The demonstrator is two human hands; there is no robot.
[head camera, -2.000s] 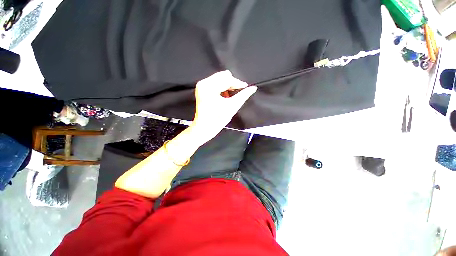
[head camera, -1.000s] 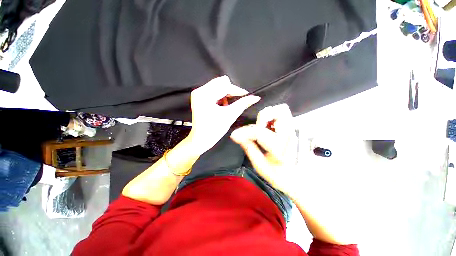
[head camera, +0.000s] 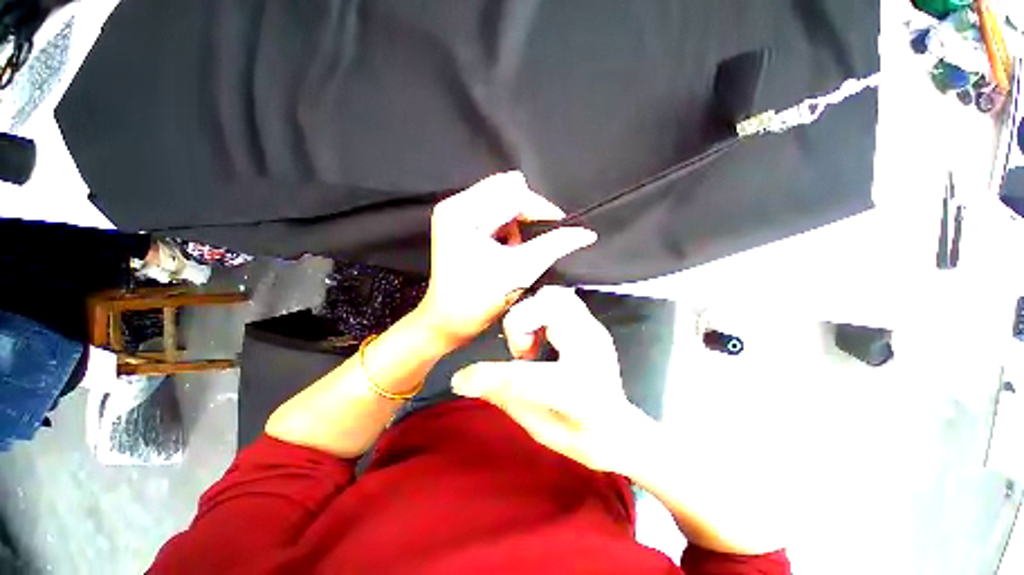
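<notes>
A large black cloth (head camera: pixel 371 101) covers the table in front of me. My left hand (head camera: pixel 494 253) pinches its folded edge between thumb and fingers. The edge runs taut from there up to a small pale clip (head camera: pixel 755 126), which grips the cloth at the right; a pale cord (head camera: pixel 825 103) runs right from it. My right hand (head camera: pixel 561 371) is below and just right of my left hand, over my lap, with thumb and index finger apart. A needle or thread cannot be made out, so whether my right hand holds anything is unclear.
A slim dark tool (head camera: pixel 950 225) lies on the white tabletop (head camera: pixel 786 275) right of the cloth. Orange handles (head camera: pixel 994 43) and small round items lie at the upper right. A wooden stool (head camera: pixel 168 328) stands on the floor at left. A dark cylinder (head camera: pixel 16 158) is at the left edge.
My right hand was out of view two seconds ago, then appeared beside my left hand, and is now lower and slightly left. My left hand keeps its pinch on the edge.
</notes>
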